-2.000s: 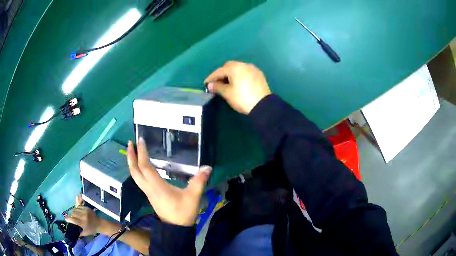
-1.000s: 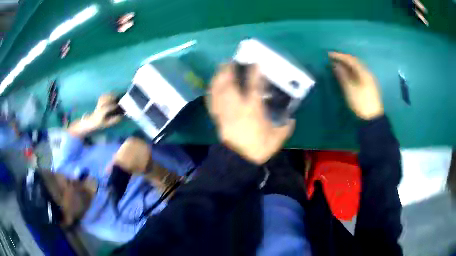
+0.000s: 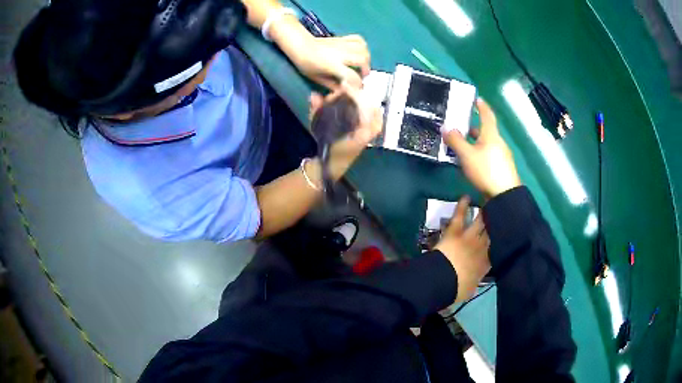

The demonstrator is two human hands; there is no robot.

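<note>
A white automatic screw feeder (image 3: 398,111) lies on the green mat, its two dark windows facing up; dark glittering grains show in the lower window. My right hand (image 3: 493,158) grips its right side, thumb at the front edge and fingers along the far side. A neighbouring worker's hands (image 3: 336,63) are at the feeder's left part, around a blurred dark handheld body (image 3: 335,123). A second feeder (image 3: 441,215) is mostly hidden under my left hand (image 3: 465,254). The left fingers are spread over it; whether they grip is hidden.
The neighbouring worker in a light-blue shirt (image 3: 179,168) and dark cap leans in from the left. Cable assemblies (image 3: 552,108) lie along the right side of the mat, some with blue and red tips. A red object (image 3: 367,260) shows below the bench edge. Grey floor lies left.
The view has swung towards the neighbouring worker. My right hand has moved from the mat onto the neighbour's feeder. My left hand remains at the other feeder, now lower in view.
</note>
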